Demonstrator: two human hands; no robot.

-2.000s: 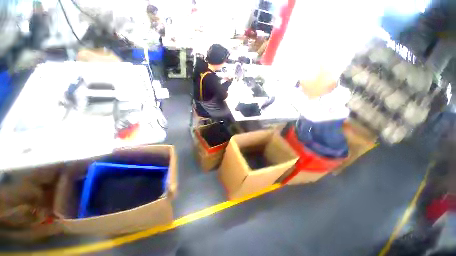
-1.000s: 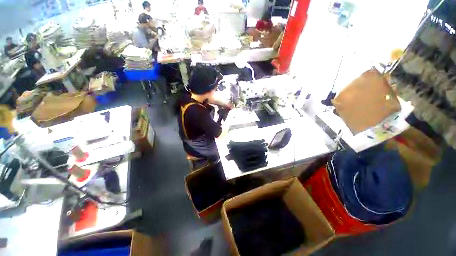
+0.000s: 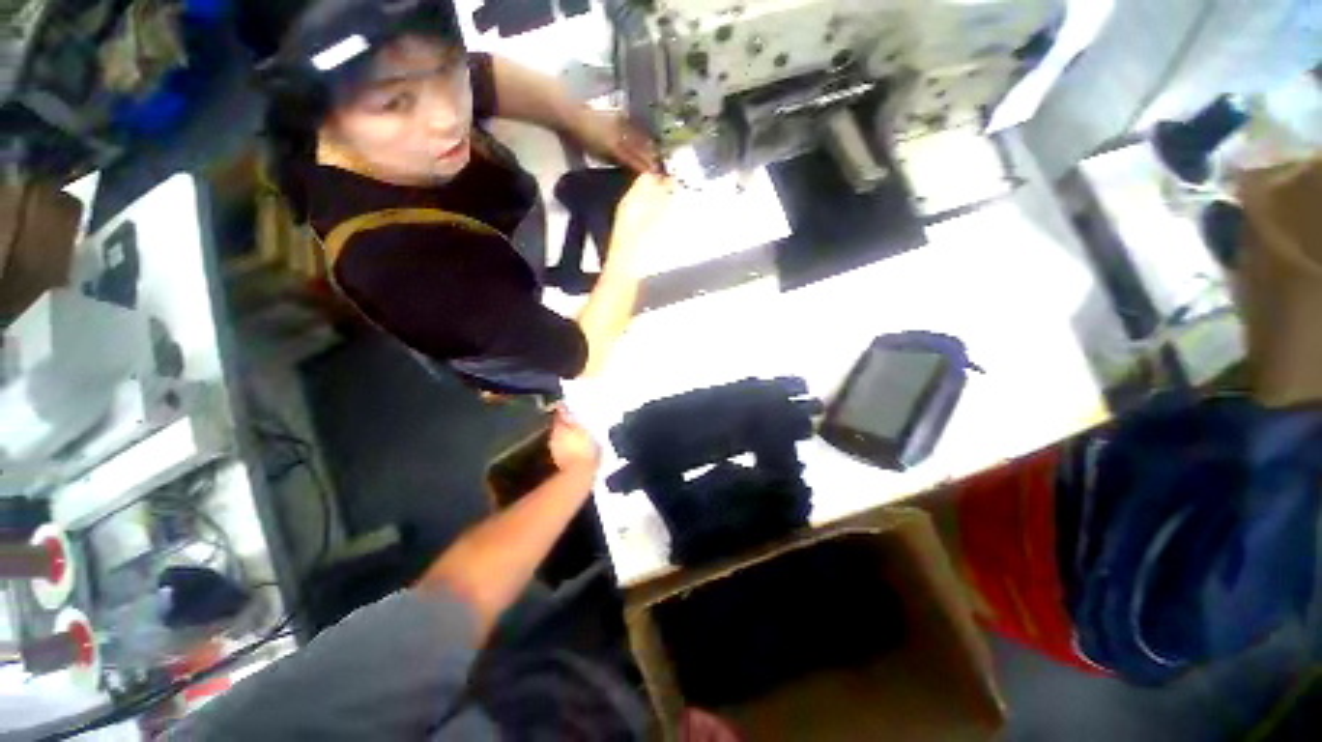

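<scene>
My left hand (image 3: pixel 576 441) reaches out from a grey sleeve to the table's near left corner, beside the seated coworker's elbow. Its fingers are small and blurred; I cannot tell whether they touch the sleeve or hold anything. A small blurred pinkish patch at the bottom edge may be my right hand (image 3: pixel 708 726), mostly cut off. A stack of small black parts (image 3: pixel 721 471) lies on the white table (image 3: pixel 855 500), right of my left hand. A control screen (image 3: pixel 887 400) in a black casing lies beside the stack.
A coworker (image 3: pixel 421 276) sits at the sewing machine (image 3: pixel 855 73), face turned towards me. An open carton (image 3: pixel 957 616) with dark contents stands below the table edge. Right of it is a red container (image 3: pixel 1022 558) with navy pieces (image 3: pixel 1189 536). Another table with thread cones (image 3: pixel 55 573) is left.
The view has moved much closer to the coworker's table. My left arm has come into view, reaching forward. The coworker has turned from the machine to face me.
</scene>
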